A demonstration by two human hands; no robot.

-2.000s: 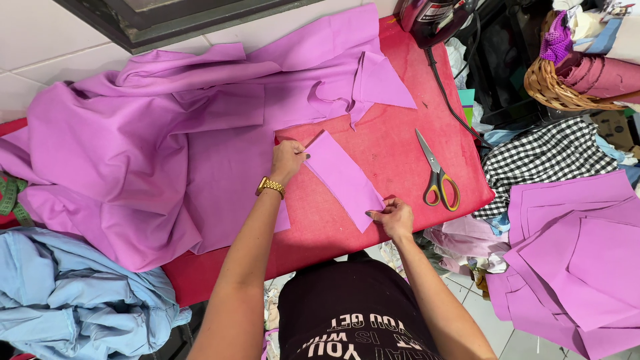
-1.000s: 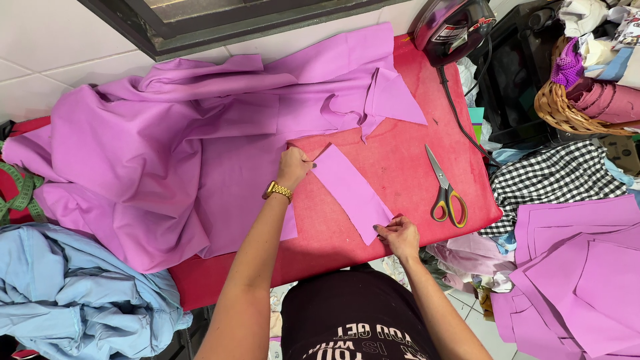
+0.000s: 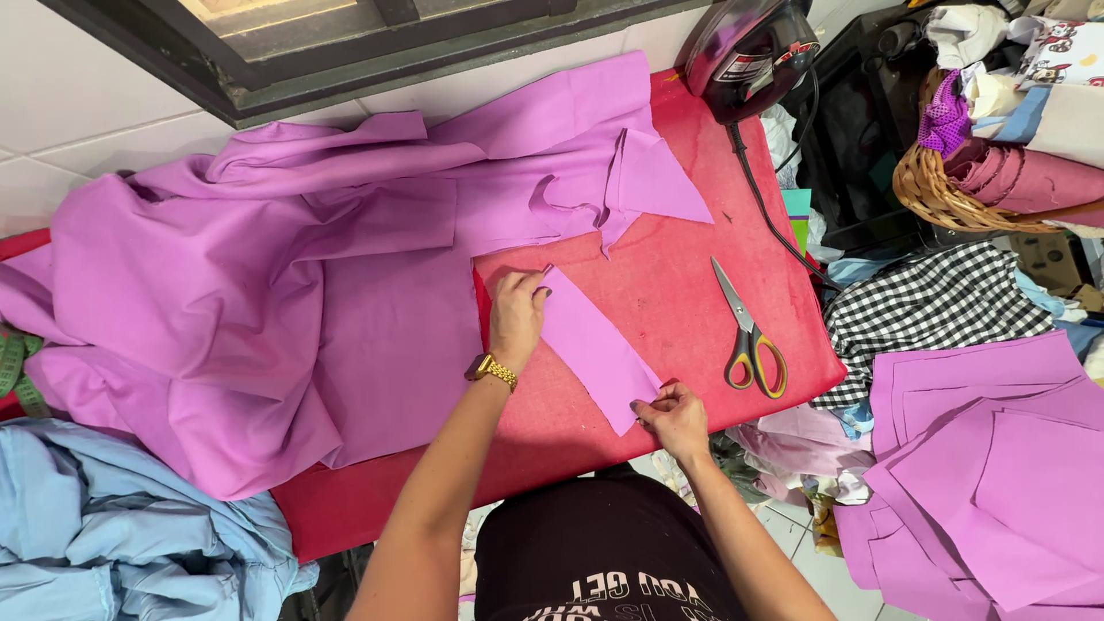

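A narrow purple fabric piece (image 3: 595, 349) lies slantwise on the red-covered table (image 3: 690, 302). My left hand (image 3: 517, 315), below a gold wristwatch, pinches its upper left end. At its lower right end, near the table's front edge, my right hand (image 3: 677, 420) grips the corner between thumb and fingers. Scissors with black and yellow handles (image 3: 749, 332) lie to the right, blades closed and pointing away from me. A large heap of purple cloth (image 3: 198, 285) covers the table's left side, and a loose curled scrap (image 3: 651, 177) rests near the back.
An iron (image 3: 750, 60) stands at the back right corner, its cord (image 3: 763, 207) running down the right side. Cut purple pieces (image 3: 992, 466) lie at the right, near black-and-white checked cloth (image 3: 931, 302) and a wicker basket (image 3: 927, 194). Light blue cloth (image 3: 129, 526) is bunched at the lower left.
Both hands keep hold of the two ends of the narrow piece. No other object has plainly moved; the view has shifted slightly.
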